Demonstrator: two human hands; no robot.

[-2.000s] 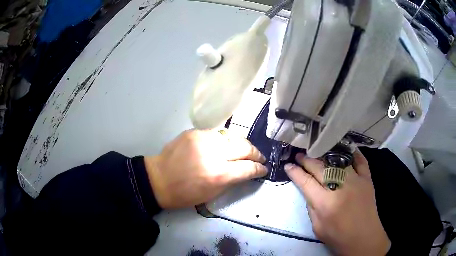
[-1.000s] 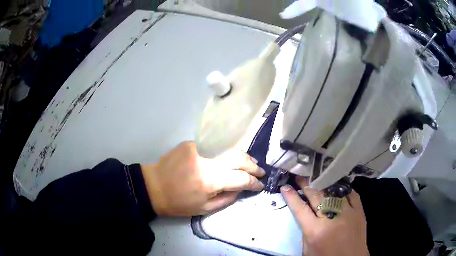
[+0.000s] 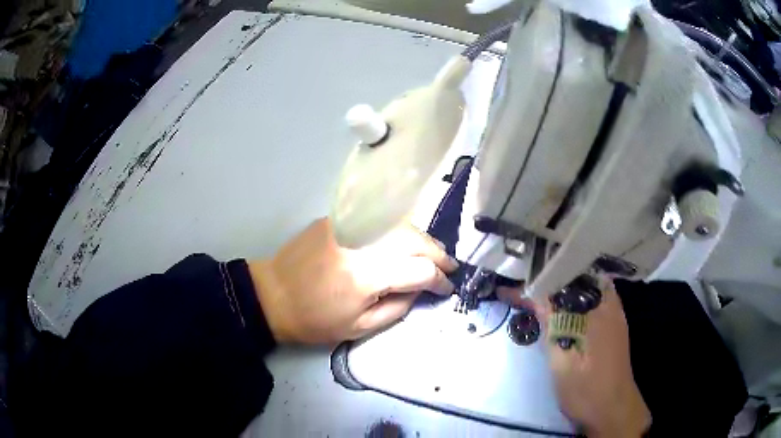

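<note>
A dark garment piece [image 3: 450, 214] with a thin pale stitch line lies under the cream machine head [image 3: 565, 145], beside the presser foot [image 3: 471, 287]. My left hand [image 3: 351, 282] rests on the plate left of the foot, its fingertips pressing on the cloth's left edge. My right hand [image 3: 595, 359] is right of the foot, partly hidden behind the tension knob [image 3: 567, 329]; its fingertips reach in near the foot. Whether they hold cloth is hidden. The needle is too small to make out.
The cream lamp shade [image 3: 398, 162] hangs over my left hand. The worn white table [image 3: 214, 171] has scratches along its left side. A round dark part [image 3: 523, 327] sits on the plate right of the foot. Blue material [image 3: 120, 34] lies beyond the table at upper left.
The cloth has moved back behind the foot, baring the plate in front. My right hand has shifted right, away from the foot. My left hand stays beside it.
</note>
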